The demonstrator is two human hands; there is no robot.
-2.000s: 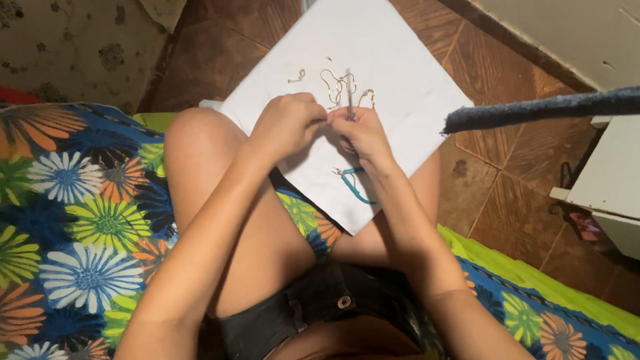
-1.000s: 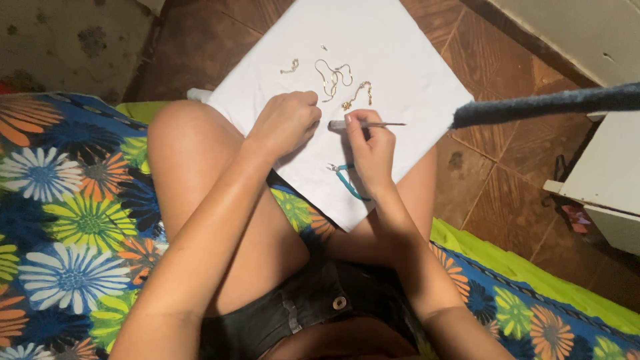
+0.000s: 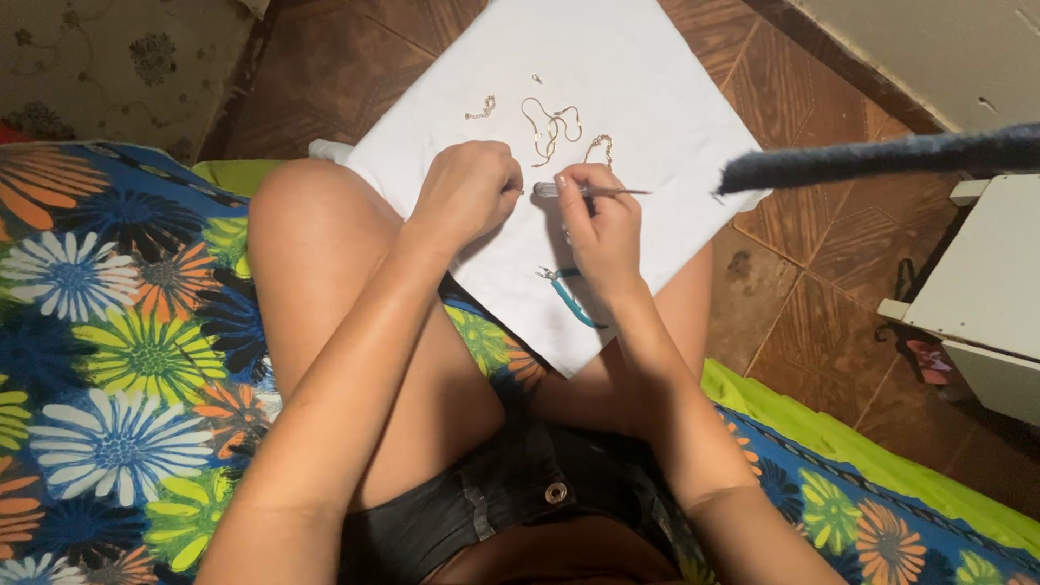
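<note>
A white cloth covers a flat surface across my lap. My left hand is closed over its left part, with a tiny bit of something pinched at the fingertips, too small to name. My right hand grips a slim metal tool, its broad end toward my left hand and its thin end pointing right. Beyond my hands lie a gold-coloured chain, a short chain piece, a small metal finding and another chain partly behind my right fingers. Teal-handled pliers rest beside my right wrist.
A dark fuzzy-covered bar reaches in from the right over the cloth's right corner. A white piece of furniture stands on the brown tiled floor at right. Floral bedding lies under and beside my legs.
Two seconds ago my hands were together with the tool pointing away from me; they are now apart, and the tool lies crosswise in my right hand.
</note>
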